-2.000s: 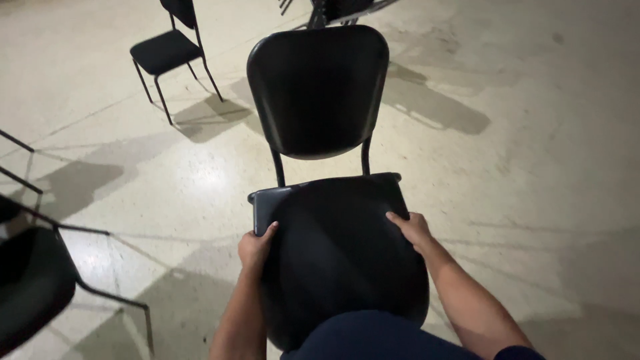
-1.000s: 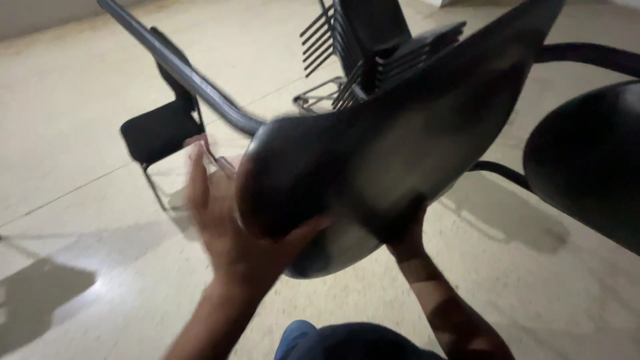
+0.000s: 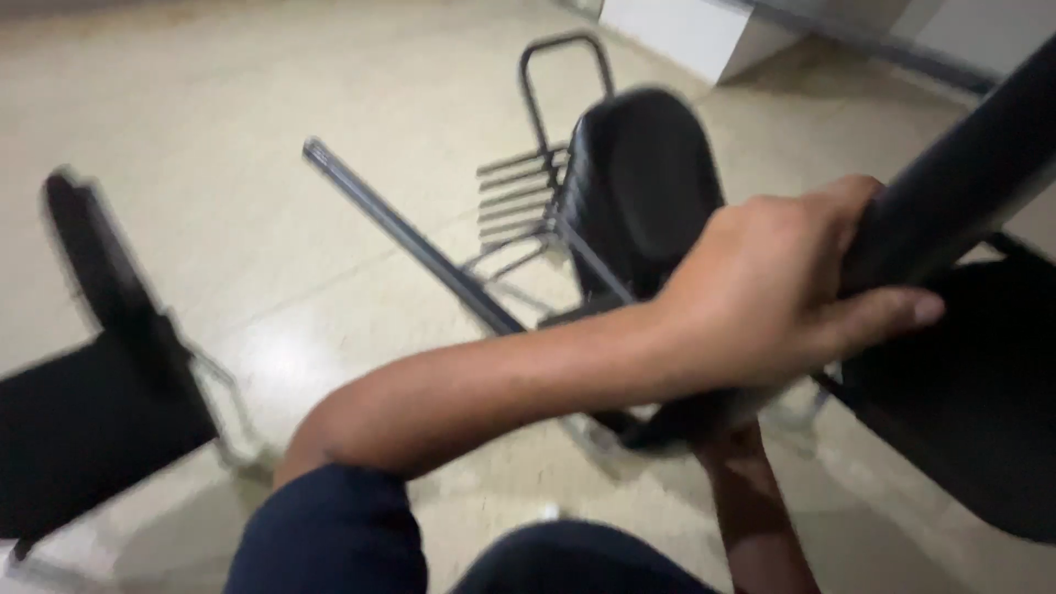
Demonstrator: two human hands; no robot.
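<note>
My left hand (image 3: 767,289) reaches across to the right and grips a black padded chair (image 3: 949,173), its thumb over the near side. The chair is tipped up and shows nearly edge-on, blurred. My right hand (image 3: 734,441) is lower, at the chair's underside, mostly hidden behind the chair and left forearm; its fingers do not show. A dark metal tube leg (image 3: 404,235) sticks out toward the upper left, and seems to belong to the held chair. A black rounded panel (image 3: 957,396) at the right looks like its backrest.
Beyond my hands stands a stack of black chairs (image 3: 652,181) with several metal legs jutting left. Another black chair (image 3: 91,412) stands at the left edge. A white block or column base (image 3: 676,33) is at the top, on the pale floor (image 3: 206,214).
The chair, upright between both hands two seconds ago, has been tipped up and turned. My left hand has moved across to the right with it. The view has shifted, and the stack shows more fully.
</note>
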